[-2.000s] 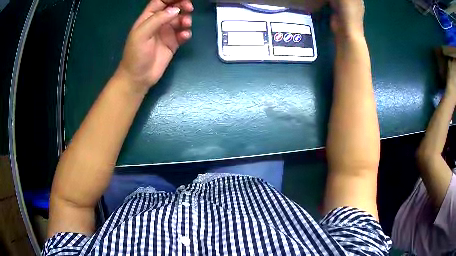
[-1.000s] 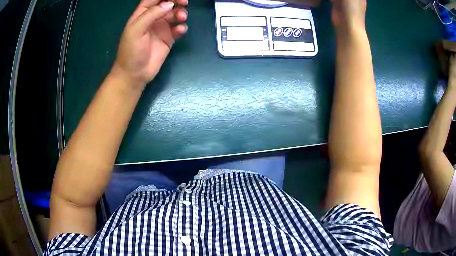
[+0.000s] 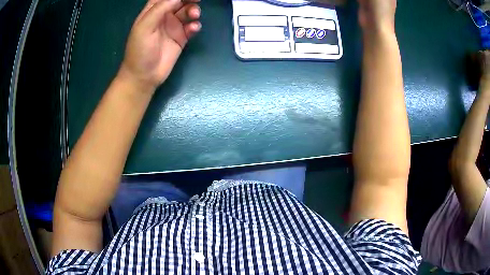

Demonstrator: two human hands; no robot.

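Note:
A white-grey digital scale (image 3: 288, 56) lies on the dark green table at top centre, its far part cut off by the top edge. Its display is left and three round buttons are right. A narrow brown strip, perhaps a carton's edge (image 3: 329, 2), shows above the scale's right side. My left hand (image 3: 161, 40) is left of the scale, palm visible and empty, fingers loosely curled and apart, upper fingers cut off. My right hand (image 3: 377, 13) is right of the scale at the top edge. Its fingertips are hidden, so its hold on the brown strip cannot be told.
The glossy green table (image 3: 242, 118) has its near edge in front of my body. A curved metal rail (image 3: 15, 113) runs down the left, with a blue item (image 3: 40, 211) low beside it. At right, another person's arm (image 3: 466, 145) reaches over the table beside cords and a blue item.
The scale and my left hand sit slightly higher in the picture, and less of the brown strip shows. The other person's hand at right has shifted a little. My hands otherwise keep nearly the same pose.

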